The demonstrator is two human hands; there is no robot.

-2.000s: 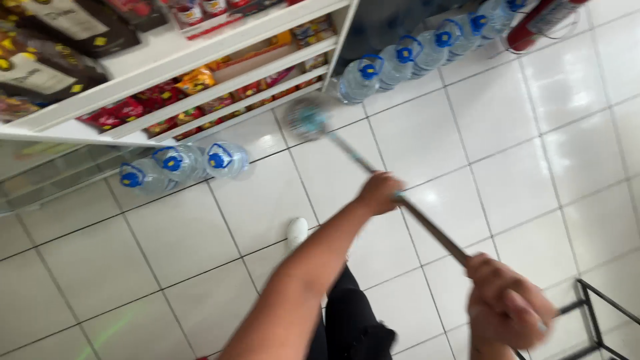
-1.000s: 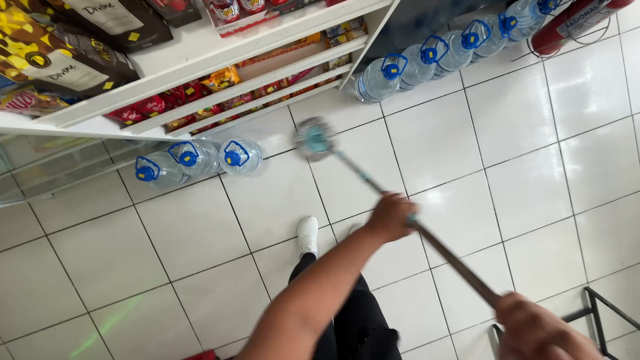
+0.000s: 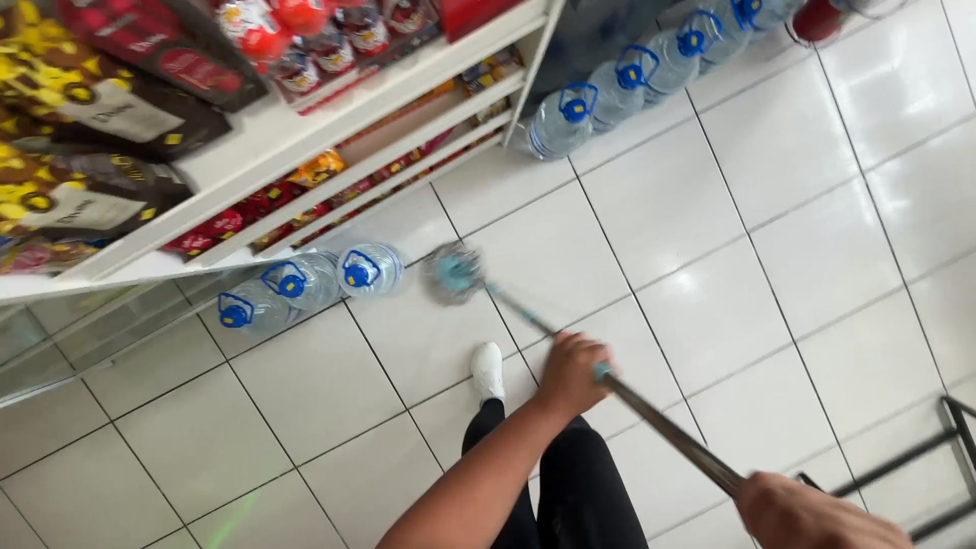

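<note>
A mop with a round grey, stringy head and a light-blue centre (image 3: 455, 272) rests on the tiled floor, just right of the nearest bottle of the left group. Its metal handle (image 3: 671, 427) slants down to the lower right. My left hand (image 3: 576, 374) is wrapped around the lower handle, beside a light-blue collar. Farther up, at the bottom right, my right hand (image 3: 816, 511) closes over the handle's upper part; the handle's end is hidden, and this hand is partly blurred.
Large clear water bottles with blue handles (image 3: 370, 269) stand left of the mop, and more (image 3: 560, 126) stand beyond the snack shelf (image 3: 366, 99). A red cylinder (image 3: 817, 19) is at the top right, a black metal frame (image 3: 900, 461) at the lower right. My white shoe (image 3: 488, 370) is below the mop head.
The mop head has moved across the floor toward the left group of water bottles and is now closer to them. Both hands have stayed on the handle.
</note>
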